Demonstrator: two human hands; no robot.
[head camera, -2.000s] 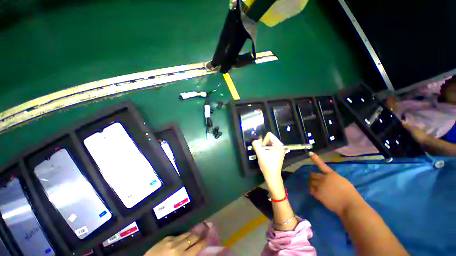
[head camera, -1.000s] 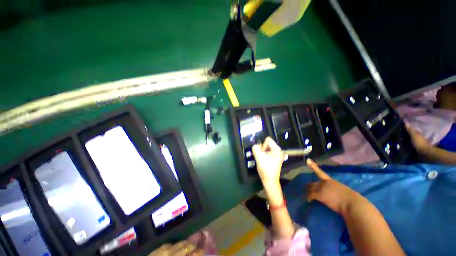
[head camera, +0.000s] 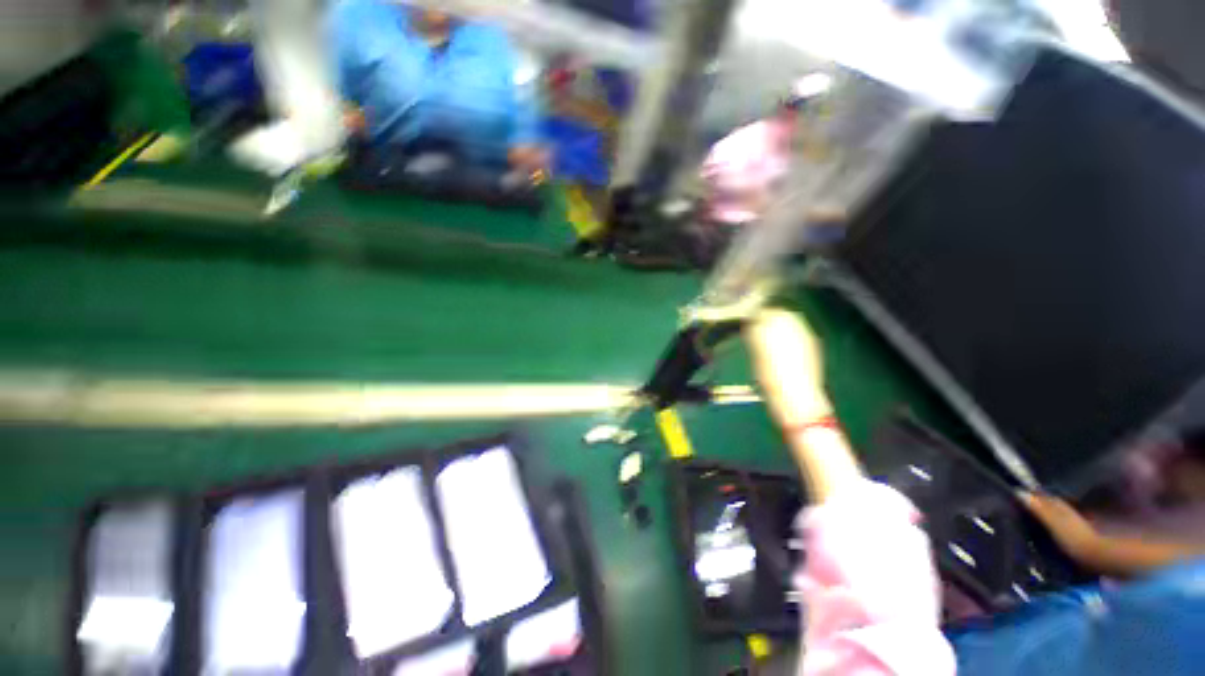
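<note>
My right hand (head camera: 786, 357), in a pink sleeve with a red band at the wrist, stretches over the bench to the top of a black bracket (head camera: 681, 363). It is blurred, and I cannot tell whether it holds anything. My left hand is out of the picture. A black phone tray (head camera: 317, 528) at the lower left holds lit phones, among them a white-screened one (head camera: 492, 535). Parts of more lit phones show at its lower edge. Another phone tray (head camera: 681, 528), with a dark phone (head camera: 724, 548), is partly hidden by my sleeve.
Small black and white plugs (head camera: 632, 465) lie between the trays. A pale strip (head camera: 317, 403) crosses the green bench. A large dark panel (head camera: 1057, 264) stands at the right. A person in blue (head camera: 1097, 614) is at the lower right. Blurred people in blue and pink are across the bench.
The view has tilted up, showing the far side. My right hand has moved from the right tray, where it held a thin pale stick, up to the bracket. My left hand has left the picture.
</note>
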